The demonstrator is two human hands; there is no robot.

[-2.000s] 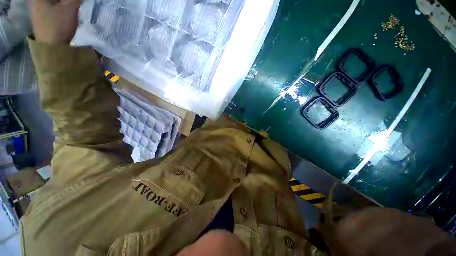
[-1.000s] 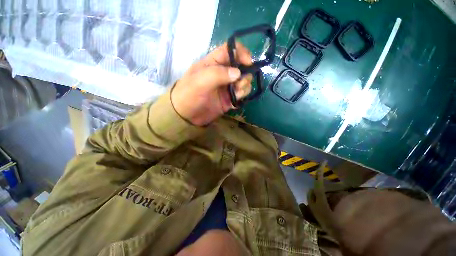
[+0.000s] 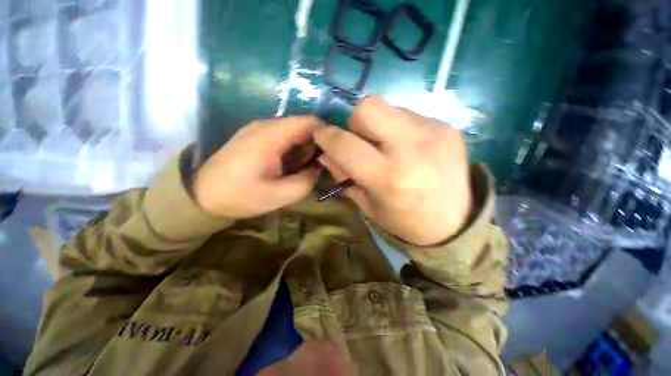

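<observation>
My left hand (image 3: 254,167) and my right hand (image 3: 412,172) are bare and meet in front of my chest at the bench's front edge. Their fingertips touch. Both are closed around a black frame (image 3: 335,191), of which only a dark edge shows below the right fingers; the hands hide the rest. I cannot tell whether there is more than one frame. Several black rounded-square frames, one of them here (image 3: 407,31), lie on the green mat (image 3: 243,44) beyond my hands. The nearest is blurred and partly covered by my right hand.
A milky film-covered blister tray (image 3: 73,95) lies at the left. Shiny clear plastic trays with dark contents (image 3: 618,110) stand at the right. White strips (image 3: 450,44) cross the mat. A plastic-wrapped item (image 3: 552,246) is below the right side.
My left hand has brought the black frames down towards my chest. My right hand has come into view and joined it. The view has shifted right, so the mat appears further left.
</observation>
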